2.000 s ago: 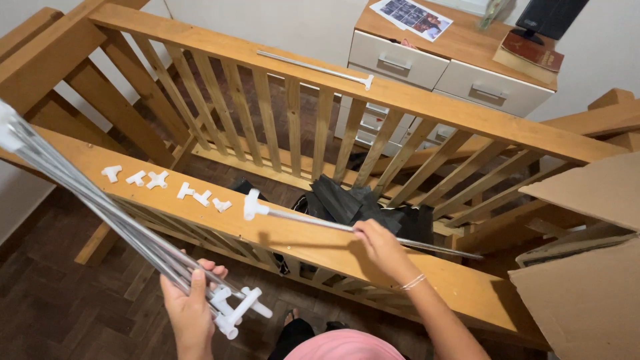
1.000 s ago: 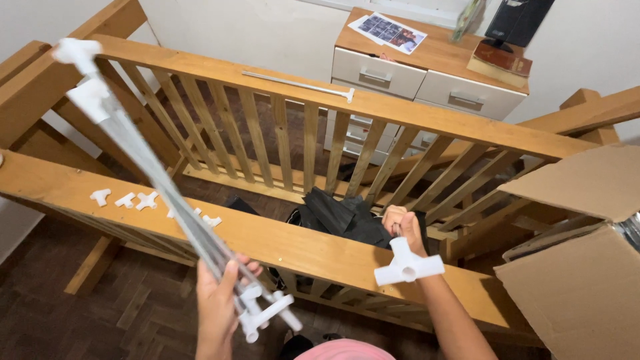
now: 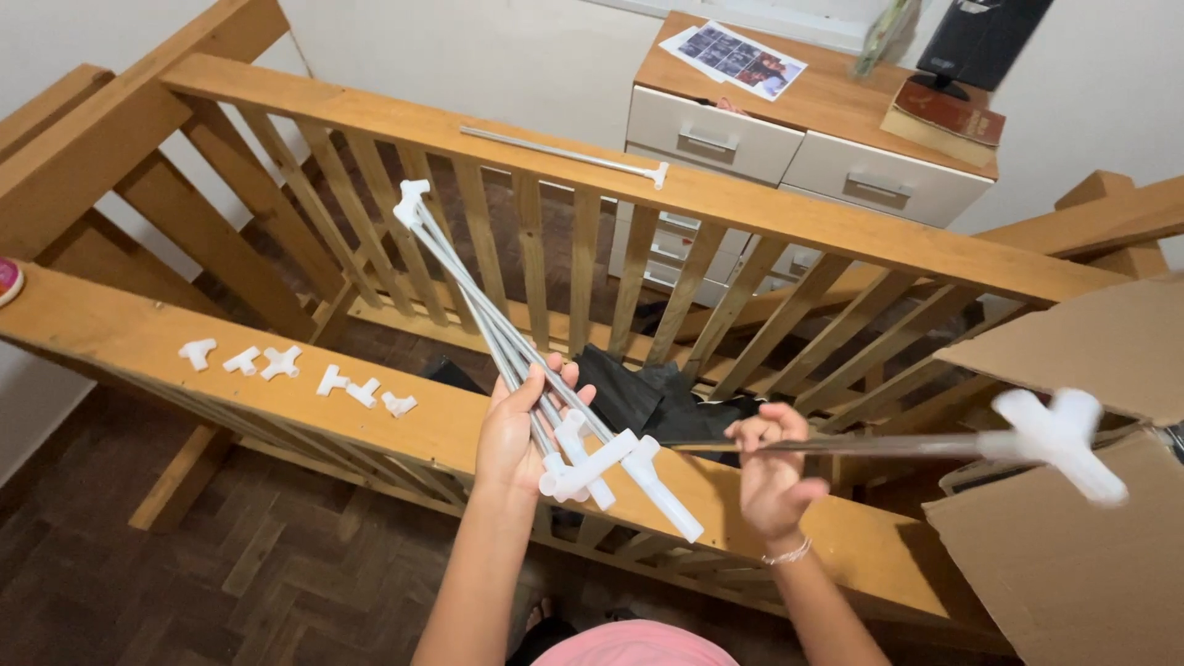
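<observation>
My left hand [image 3: 523, 425] is closed around a bundle of thin grey metal tubes [image 3: 499, 333] with white plastic connectors at both ends. In my right hand [image 3: 772, 462] is a single tube [image 3: 869, 447], held between the fingers; a white multi-way connector [image 3: 1059, 444] on its right end is blurred. Several loose white connectors [image 3: 280, 362] lie in a row on the near wooden rail [image 3: 111, 319], left of my hands. Another tube [image 3: 564, 154] with a white end connector rests along the far rail.
Slatted wooden sides run below both rails. Black fabric [image 3: 647, 398] lies between them. An open cardboard box [image 3: 1073, 546] stands at the right. Behind the far rail is a white-fronted drawer unit [image 3: 703, 139] bearing papers, a thick book [image 3: 943, 116] and a monitor [image 3: 980, 42].
My right hand has lifted the single tube off the near rail and turned it, so its connector now points right. The bundle in my left hand has swung to lean over the gap between the rails.
</observation>
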